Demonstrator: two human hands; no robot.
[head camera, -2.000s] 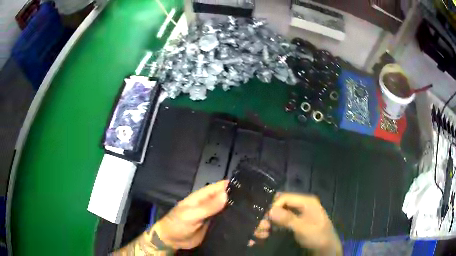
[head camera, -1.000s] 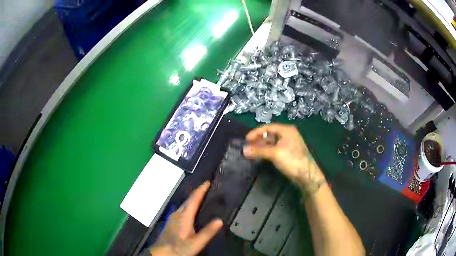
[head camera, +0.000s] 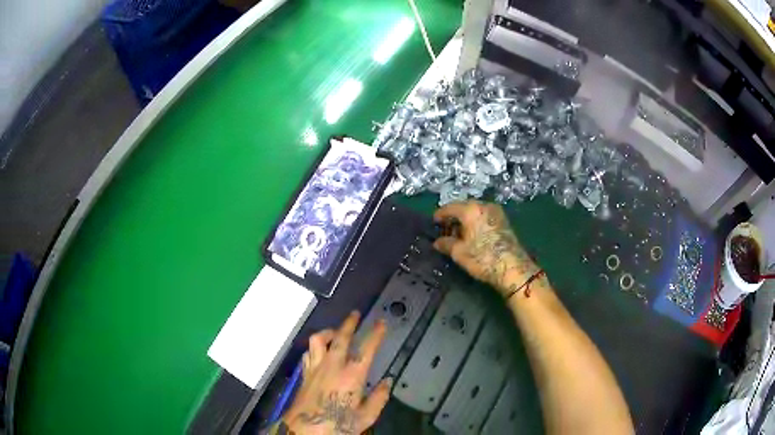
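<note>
Long flat black panels with round holes lie side by side on the dark work surface; the leftmost panel (head camera: 398, 309) is nearest my left hand. A dark part (head camera: 421, 258) with small shiny contacts lies at that panel's upper end. My right hand (head camera: 478, 241) has its thumb and fingers closed on the upper end of this dark part; the fingertips partly hide it. My left hand (head camera: 342, 381) rests over the panel's lower left side, fingers apart, holding nothing visible.
Silver castings (head camera: 501, 140) are heaped behind. Black rings (head camera: 626, 281) lie to their right, near a blue bin (head camera: 685, 273), a red bin (head camera: 716, 321) and a cup of brown paste (head camera: 741, 263). A smartphone (head camera: 330, 217) and white box (head camera: 262, 326) are at left.
The dark part went from between both hands to a place over the leftmost panel's end. Since a second ago it lies higher, uncovering the panel. The view has swung left.
</note>
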